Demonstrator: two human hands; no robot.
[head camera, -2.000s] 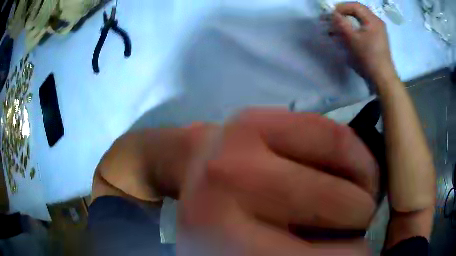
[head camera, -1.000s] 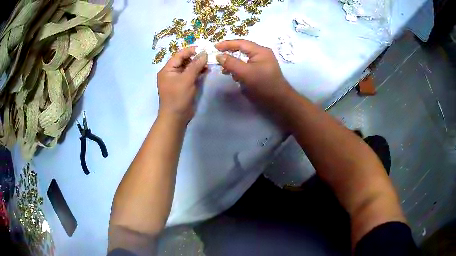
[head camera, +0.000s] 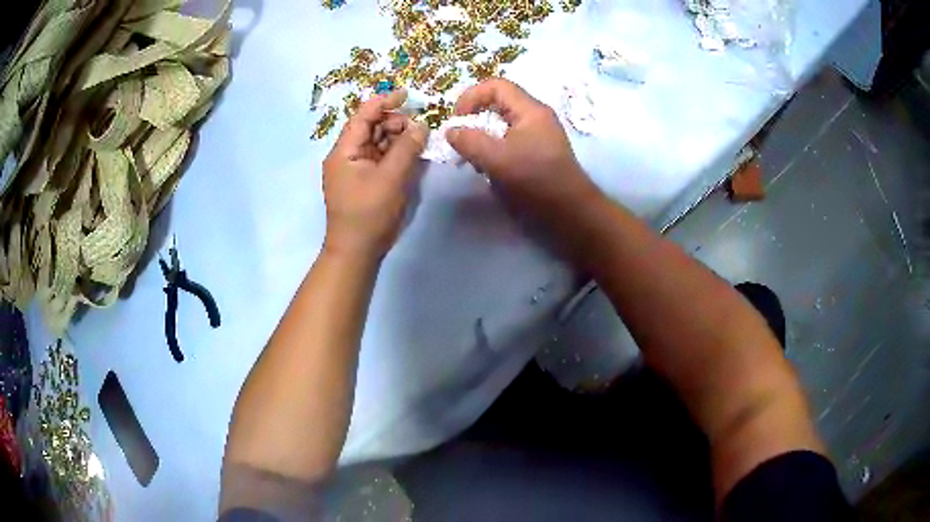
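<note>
My left hand (head camera: 369, 173) and my right hand (head camera: 525, 138) are bare and close together over the cloth. Between their fingertips they hold white wrapping (head camera: 446, 148), crumpled and partly spread. Whether a metal piece lies inside it cannot be seen. A heap of gold ornaments (head camera: 438, 71) lies just beyond my hands. A few pieces show a turquoise spot, one near my left fingertips (head camera: 384, 88). My fingers hide part of the heap's near edge.
Beige woven strips (head camera: 107, 133) lie upper left. Black-handled pliers (head camera: 178, 301) and a smartphone (head camera: 128, 428) lie at left. A second metal heap (head camera: 66, 418) is at far left. White scraps (head camera: 618, 66) and clear plastic (head camera: 750, 51) lie upper right. The table edge runs diagonally at right.
My hands came back together over the table from the blurred earlier view. Since one second ago, the white wrapping between my fingers has spread wider and my fingers have shifted slightly apart.
</note>
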